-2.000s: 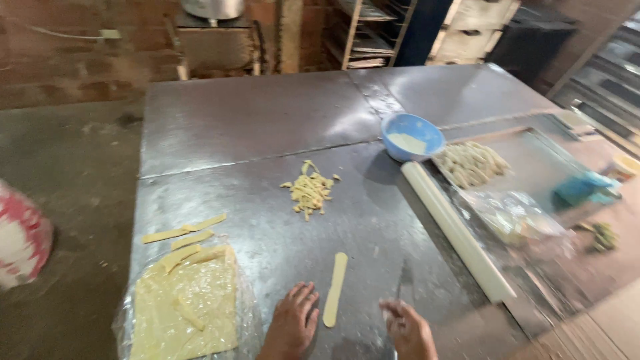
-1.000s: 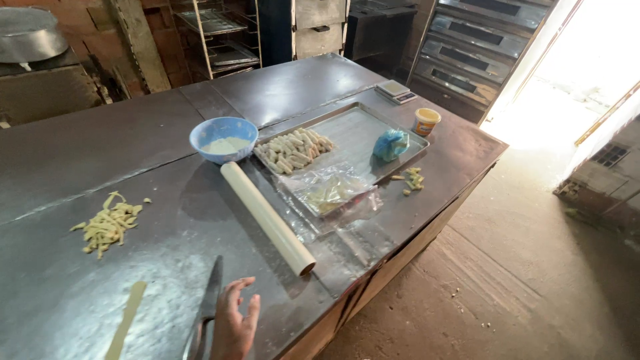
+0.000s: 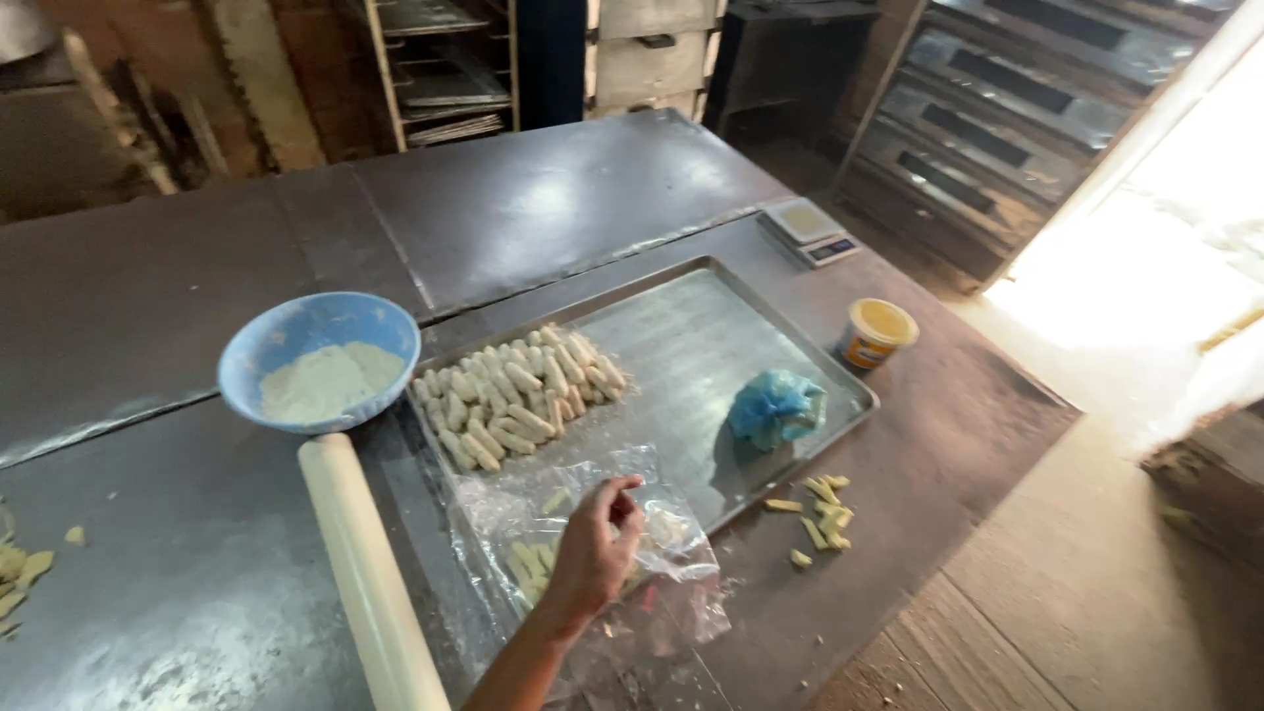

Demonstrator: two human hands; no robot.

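My right hand reaches over a clear plastic bag at the near edge of the metal baking tray, fingers curled; whether it touches the bag is not plain. Pale dough strips show under the plastic. Flour-dusted dough sticks are heaped on the tray's left part, and a knotted blue plastic bag lies at its right. Left of the tray are a long pale rolling pin and a blue bowl holding flour. My left hand is out of view.
A digital scale and a tub with a yellowish lid stand right of the tray. Short dough pieces lie near the table's right edge, more dough scraps at far left. Racks and an oven stand behind.
The view has swung right. My right hand has moved from beside the dark-bladed tool to over the clear bag. My left hand, seen two seconds ago beside a dough strip, has left the view.
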